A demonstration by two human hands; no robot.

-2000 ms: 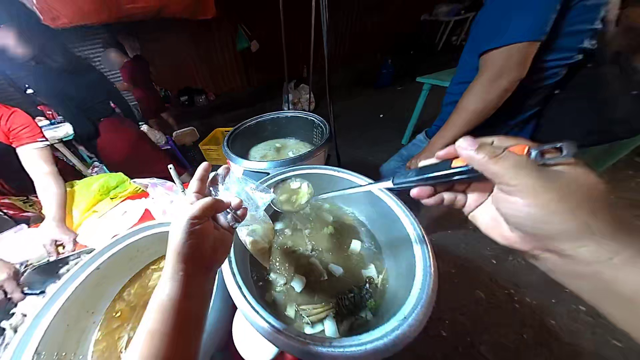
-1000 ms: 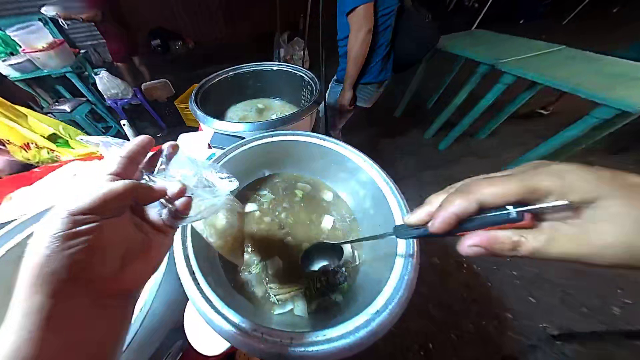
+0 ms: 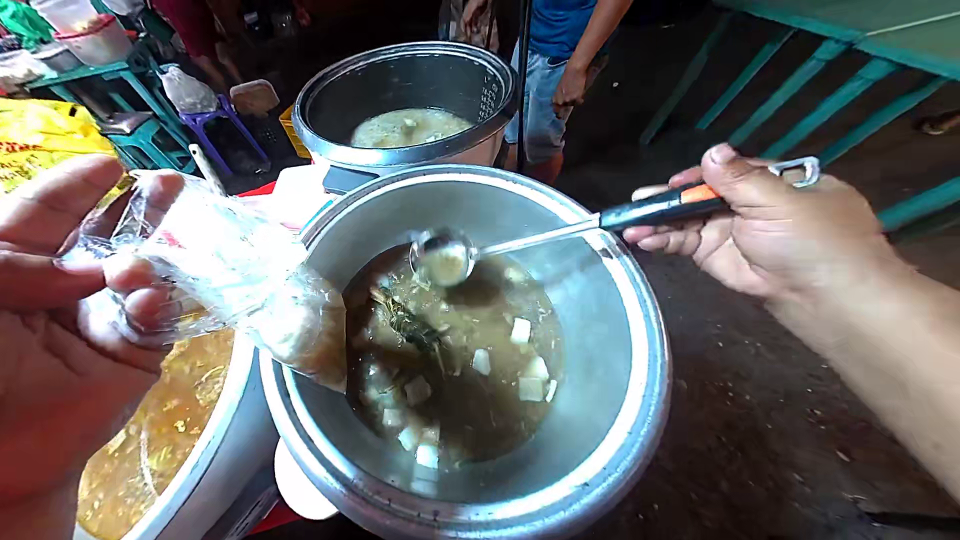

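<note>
My left hand [image 3: 82, 300] holds a clear plastic bag [image 3: 285, 322] by its upper part; the bag's bottom holds some cloudy food and hangs over the left rim of a large metal pot [image 3: 600, 450]. Brown broth [image 3: 480, 420] with white cubes and a dark leafy bundle fills the lower part of this pot. In my right hand [image 3: 780, 217] is the black and orange handle of a metal ladle [image 3: 444, 259]. Its bowl, with some pale broth in it, is over the soup near the far side of the pot.
Behind stands a second dark-lined pot [image 3: 405, 56] with pale soup. At lower left is a pot of orange-brown stew [image 3: 161, 427]. A person in a blue shirt [image 3: 559, 30] stands beyond. Green tables [image 3: 915, 45] are at upper right, a purple stool [image 3: 225, 116] at upper left.
The ladle was above the pot near the bag, then down in the broth; now it is up again with broth in its bowl. The view has shifted noticeably.
</note>
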